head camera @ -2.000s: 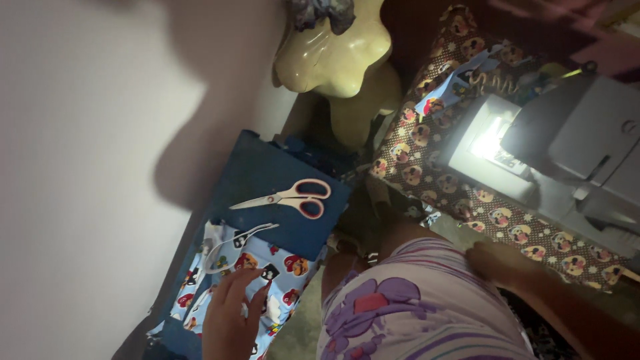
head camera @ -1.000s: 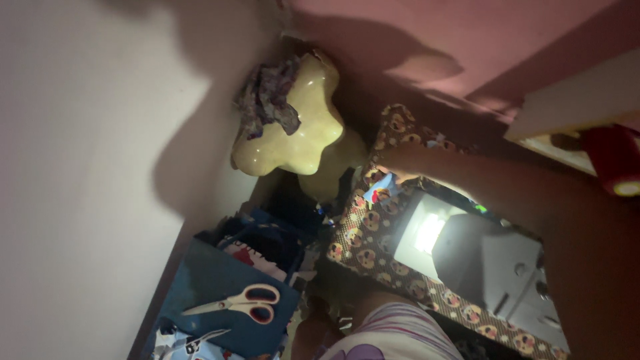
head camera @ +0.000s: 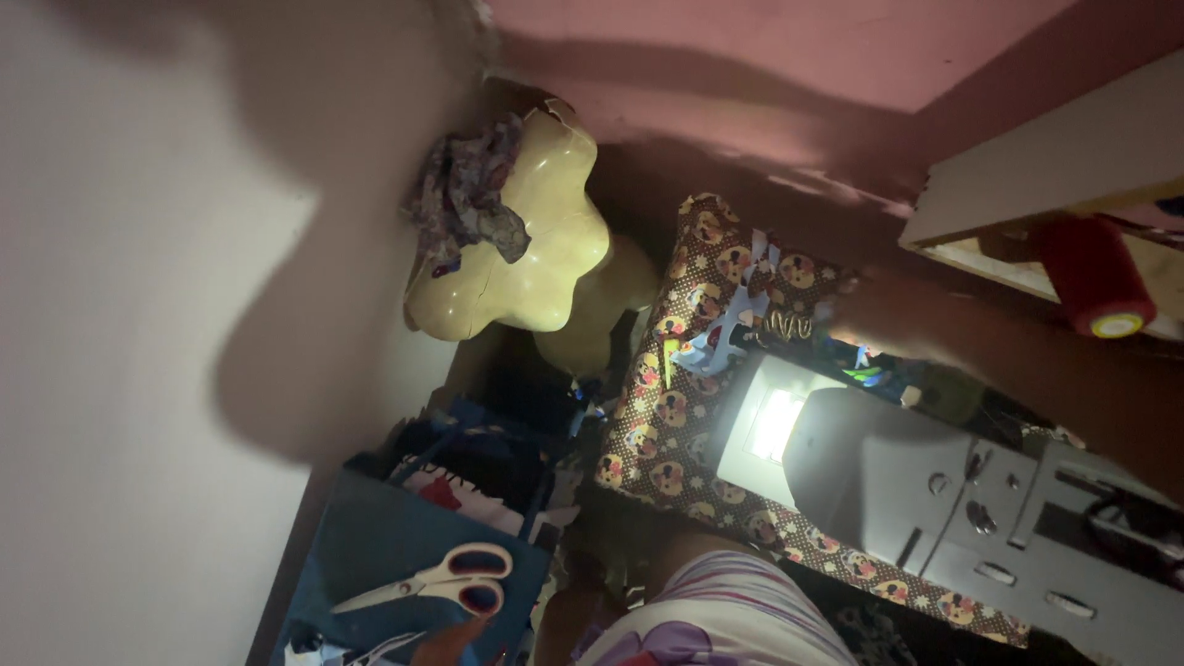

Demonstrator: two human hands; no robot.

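Note:
A grey-white sewing machine [head camera: 879,472] with its lamp lit sits on a table with a brown patterned cover [head camera: 666,407]. My right hand [head camera: 865,310], blurred, is behind the machine, near a coiled cord [head camera: 786,325]; its fingers do not show clearly. Light blue printed fabric scraps [head camera: 717,338] and a small yellow-green item [head camera: 669,363] lie beside the machine's lit end. At the bottom edge, part of my left hand [head camera: 453,643] shows just below white-handled scissors [head camera: 444,583] on a blue surface [head camera: 370,536]. Blue printed fabric [head camera: 314,655] is partly cut off by the frame.
A yellow scalloped stool [head camera: 546,250] with a crumpled dark patterned cloth [head camera: 472,190] stands by the wall. A blue bag [head camera: 499,444] with fabric pieces is behind the scissors. At right, a red thread cone [head camera: 1096,277] stands at a shelf [head camera: 1045,166].
My right hand has moved from the fabric scraps at the table's far edge to behind the machine. My left hand, on the printed fabric two seconds ago, shows beside the scissors. The view has shifted.

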